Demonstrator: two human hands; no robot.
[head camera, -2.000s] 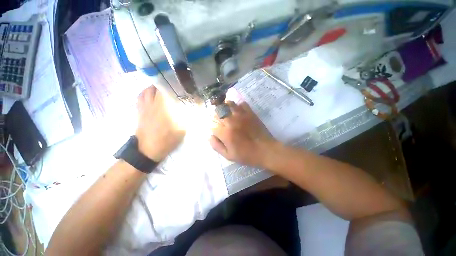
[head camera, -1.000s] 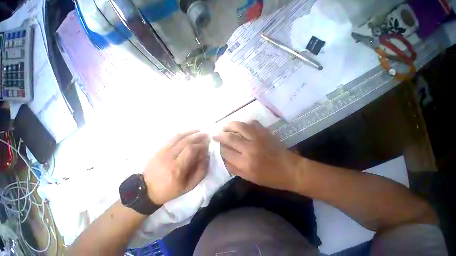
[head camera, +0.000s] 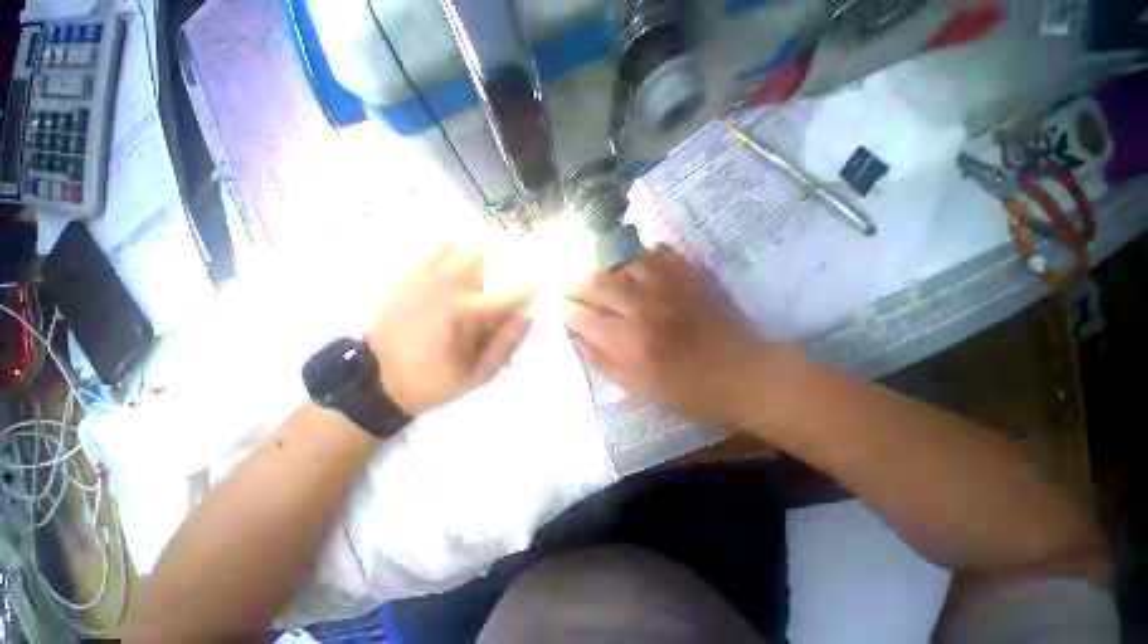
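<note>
A white fabric piece (head camera: 491, 484) lies under both hands and hangs over the table's front edge. My left hand (head camera: 441, 330) presses on it left of the needle area, fingers bent; a dark watch is on the wrist. My right hand (head camera: 661, 330) has its fingertips on the fabric just below the presser foot area (head camera: 598, 208). The sewing machine head (head camera: 730, 63) stands above the hands. Lamp glare washes out the needle, the fingertips and the fabric there. I cannot tell whether the right hand holds a small tool.
Written sheets (head camera: 781, 214), a silver pen (head camera: 806, 183) and a small black square (head camera: 862, 170) lie right of the needle. Orange-red scissors (head camera: 1051, 227) lie far right. A calculator (head camera: 66, 113), a black phone-like rectangle (head camera: 95, 302) and white cables (head camera: 50, 466) are left.
Since one second ago, both hands and the fabric have moved up to the needle area, under the machine head. The view has also shifted, showing more of the head.
</note>
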